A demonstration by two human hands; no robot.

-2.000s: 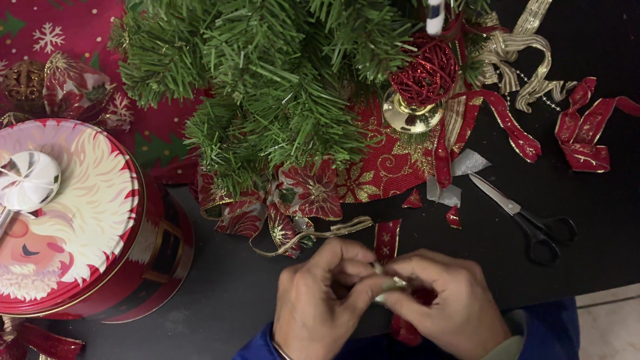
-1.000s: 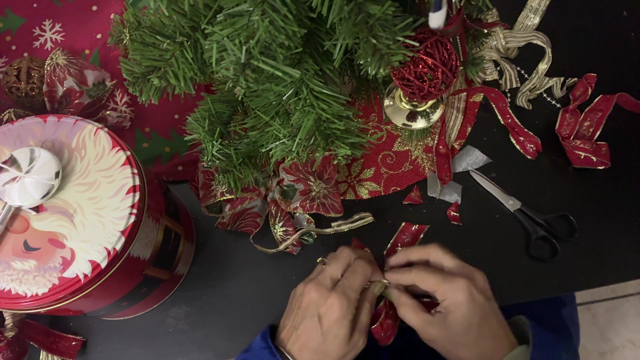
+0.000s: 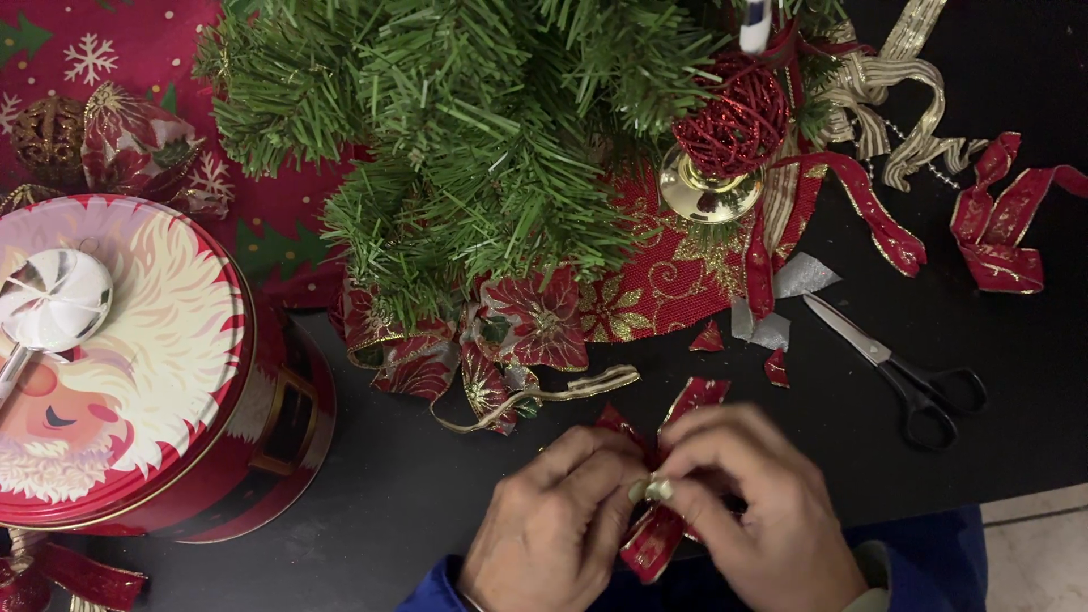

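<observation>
My left hand (image 3: pixel 557 514) and my right hand (image 3: pixel 756 501) meet at the table's near edge, fingertips pinching the middle of a red ribbon bow (image 3: pixel 653 544) with gold edging. Its loops and tails stick out above and below my fingers. A small pale, shiny piece shows between the fingertips; whether it is a tie or a nail cannot be told. Black-handled scissors (image 3: pixel 905 374) lie partly open to the right of my hands. Small red ribbon scraps (image 3: pixel 776 368) and silvery scraps (image 3: pixel 762 327) lie beyond my right hand. A thin gold ribbon (image 3: pixel 544 395) lies beyond my left hand.
A green artificial Christmas tree (image 3: pixel 476 144) stands at the back, with a red glitter ball (image 3: pixel 733 115) and gold bell (image 3: pixel 712 191). Left is a round Santa tin (image 3: pixel 170 340) carrying a white-and-silver ornament (image 3: pixel 55 297). Red ribbon (image 3: pixel 1003 229) and striped gold ribbon (image 3: pixel 914 76) lie at right.
The red ribbon, mostly hidden under my hands two seconds ago, now shows loops and tails on both sides of my fingers. My left hand has turned more palm-down.
</observation>
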